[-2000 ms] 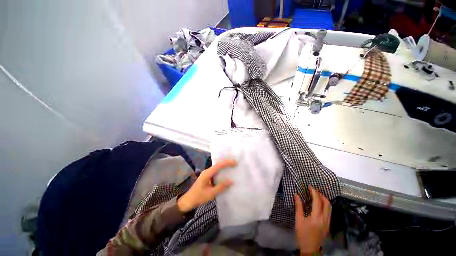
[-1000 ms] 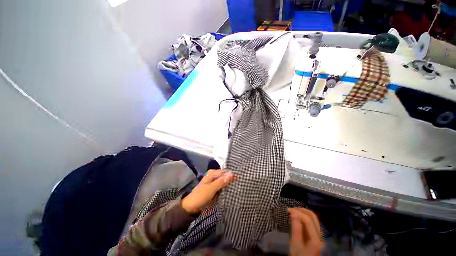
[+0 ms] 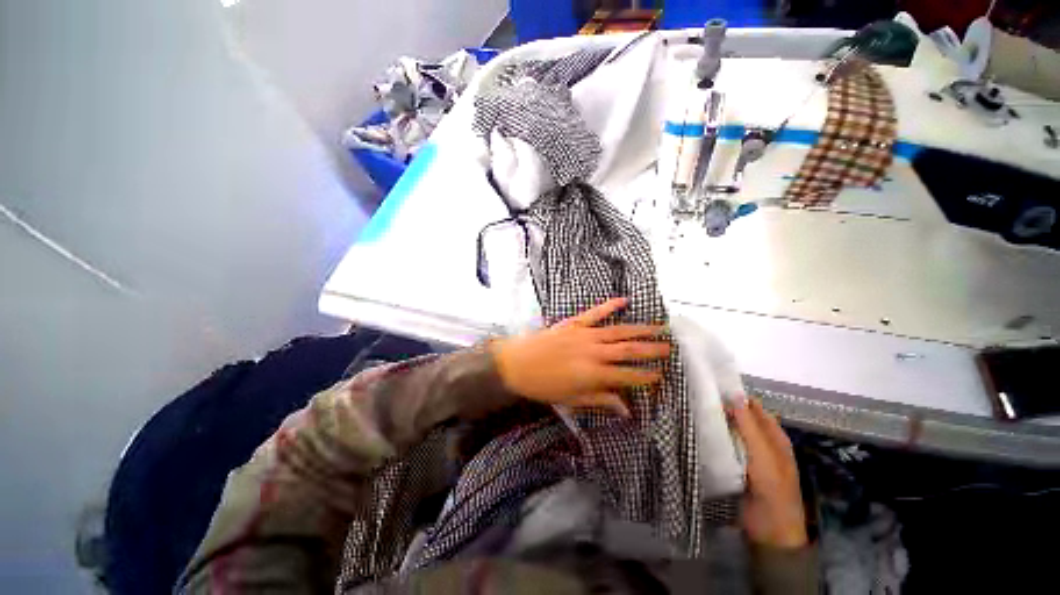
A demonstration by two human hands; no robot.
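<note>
The checked garment (image 3: 593,262) runs from the back of the table over its front edge into the lap. Pale lining (image 3: 711,418) shows along its right side. My left hand (image 3: 581,358) lies on the checked cloth with its fingers spread to the right, palm down. My right hand (image 3: 767,465) is at the right edge of the pale lining, partly hidden and slightly blurred; whether it pinches the cloth cannot be told. A thin black cord (image 3: 484,250) hangs from the garment's left side on the table.
The sewing machine (image 3: 802,250) stands right of the garment, with a tartan scrap (image 3: 854,134) over its head. A flat black rectangle (image 3: 1025,381) lies at the table's right edge. A blue bin (image 3: 378,160) with cloth is behind left. A navy pile (image 3: 198,453) is at left.
My left hand has moved right onto the middle of the checked cloth. My right hand has moved right and up to the lining, which shows again at the right side. The view has shifted slightly.
</note>
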